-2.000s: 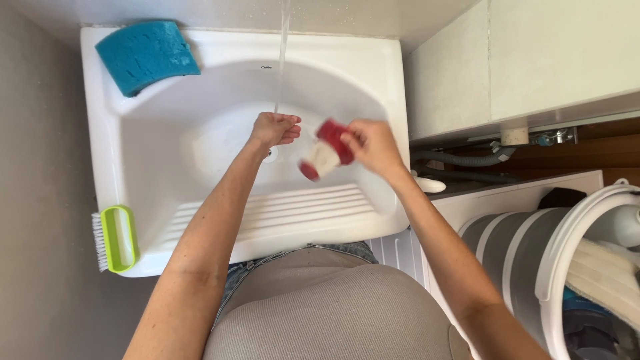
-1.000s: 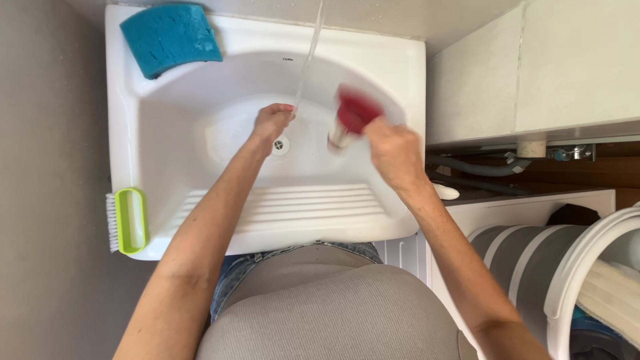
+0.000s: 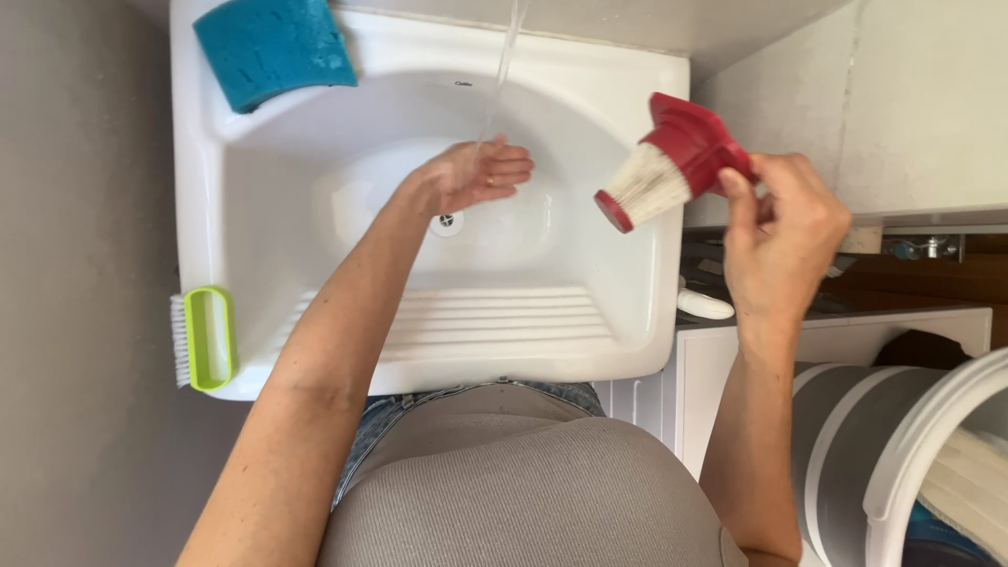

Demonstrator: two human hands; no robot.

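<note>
My right hand grips the rim of a red vacuum-cleaner filter with pale pleats and a small red end cap. The filter is tilted, its cap pointing down and left, over the right side of a white laundry sink. Over the basin, my left hand is held palm up with its fingers extended and nothing in it. A thin stream of water falls onto this hand. Just below it shows the drain.
A blue sponge lies on the sink's back left corner. A green-handled scrub brush rests on the front left rim. Beside the sink at right are a white rounded object, a white cabinet edge and a grey-and-white striped basket holding things.
My right hand has moved right and away from my left hand with the filter, which was blurred over the basin before. My left hand stays near the water stream.
</note>
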